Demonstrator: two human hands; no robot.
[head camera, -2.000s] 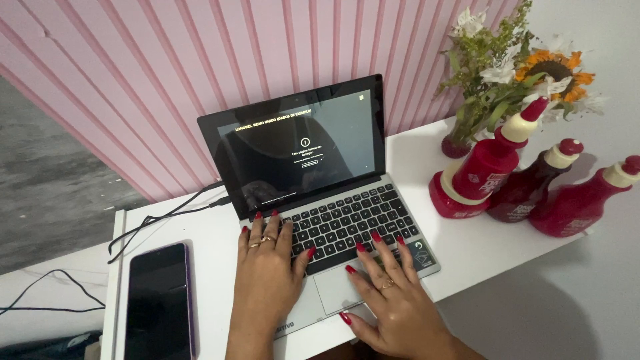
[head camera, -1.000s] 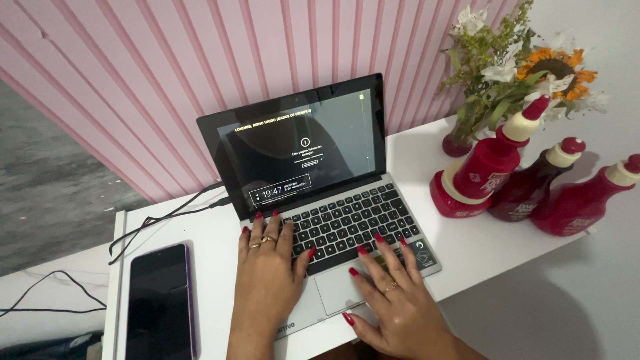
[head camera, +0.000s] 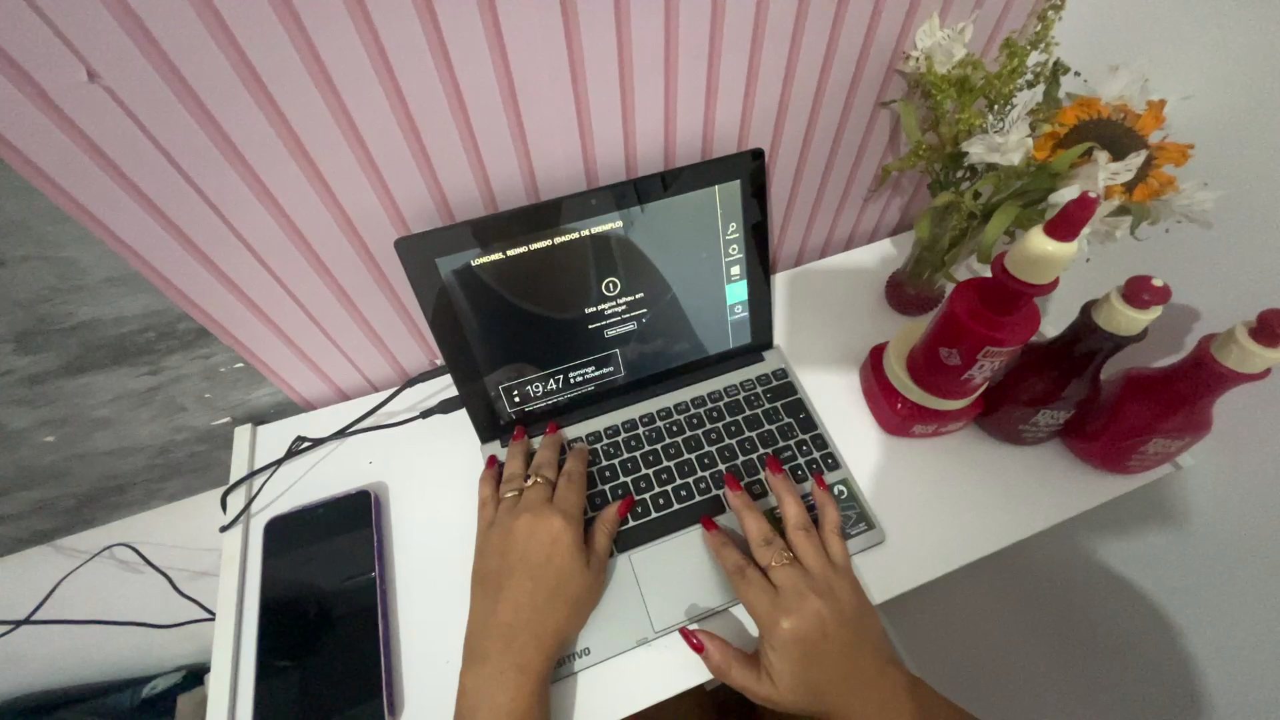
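Observation:
A small laptop (head camera: 590, 290) stands unfolded on a white table, its dark screen lit with text, a clock box and a column of icons at the right edge. My left hand (head camera: 540, 550) rests on the left part of the keyboard (head camera: 690, 450), fingers apart, with rings on two fingers. Over the lower right of the keyboard and the palm rest lies my right hand (head camera: 795, 600), fingers spread, its thumb near the front edge below the touchpad (head camera: 685, 580). Neither hand holds anything. Both have red nails. Exact key contact cannot be told.
Left of the laptop lies a smartphone (head camera: 320, 610), dark-screened, on the white table (head camera: 430, 520). Black cables (head camera: 330, 438) run to the laptop's left side. Red bottles (head camera: 1150, 420) and a vase (head camera: 914, 290) of flowers stand at the right. A pink slatted panel (head camera: 600, 90) rises behind.
A column of icons has appeared at the right of the laptop screen. The clock box, absent two seconds ago, shows from one second ago. Both hands stay in nearly the same place.

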